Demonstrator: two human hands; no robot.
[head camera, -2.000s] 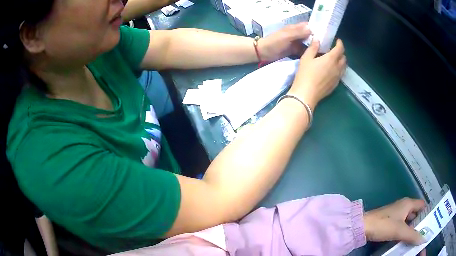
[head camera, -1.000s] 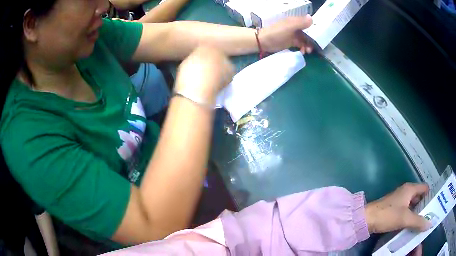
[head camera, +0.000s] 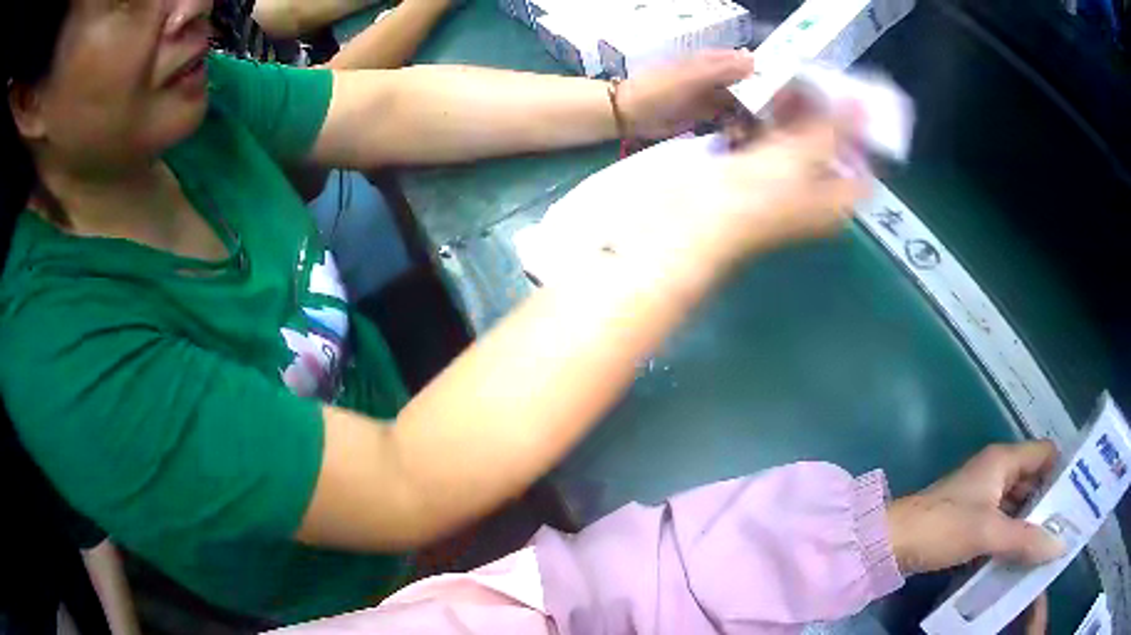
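My left hand (head camera: 980, 509), in a pink-mauve sleeve, is at the lower right. Its thumb and fingers grip a long white carton (head camera: 1054, 533) with blue lettering and an oval mark near the thumb. The carton is tilted, with its upper end near the right edge of the picture. Part of another hand, likely my right hand (head camera: 1032, 618), shows beneath the carton at the bottom; most of it is hidden, so I cannot tell its grip.
A person in a green shirt (head camera: 161, 360) sits at left, arms reaching across the green bench (head camera: 769, 372), holding a white carton (head camera: 812, 44) and a blurred white piece. A white bundle (head camera: 589, 223) and white boxes (head camera: 645, 31) lie beyond. A pale rail (head camera: 980, 316) curves at right.
My left hand still grips the carton and has shifted only slightly. The neighbour's near hand moved back to the bench, then forward to their carton with a white piece. The small white papers there are gone from view.
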